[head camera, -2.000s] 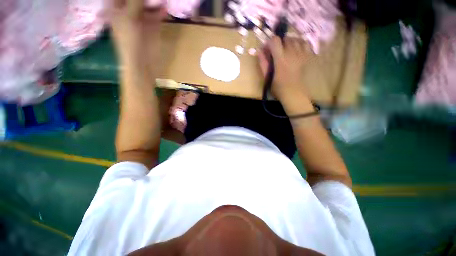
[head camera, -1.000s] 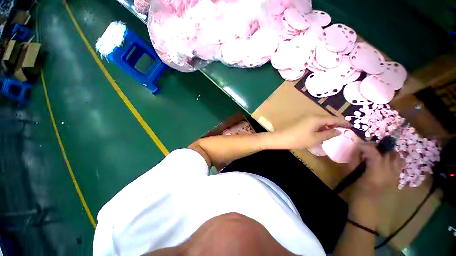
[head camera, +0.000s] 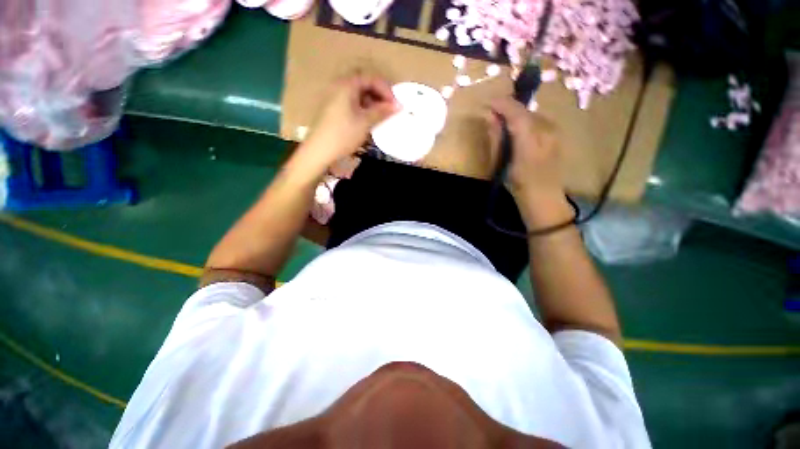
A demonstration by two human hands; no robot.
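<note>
A pale round disc point(head camera: 410, 123) is near the near edge of the brown cardboard sheet point(head camera: 320, 66); a second disc may lie under it, but glare hides this. My left hand point(head camera: 361, 107) pinches at the disc's upper left edge, fingertips touching it. My right hand point(head camera: 531, 145) is to the right of the disc, apart from it, and holds the soldering iron point(head camera: 526, 83), its thin end pointing away towards the heap. The black cord point(head camera: 625, 145) loops past my right wrist. Small pink fittings point(head camera: 588, 44) are heaped at the far side, with a few loose nearer the disc.
More discs point(head camera: 360, 7) show at the far edge. A clear bag of pink discs point(head camera: 61, 79) is at the left, and a bag of small fittings point(head camera: 776, 171) at the far right. An empty clear bag point(head camera: 636, 235) hangs at the bench edge. A blue stool point(head camera: 75, 180) stands below left.
The view has swung back from its turned angle. My hands have moved apart; the right has left the disc and still holds the iron. The left stays at the disc, which is now nearer the sheet's edge.
</note>
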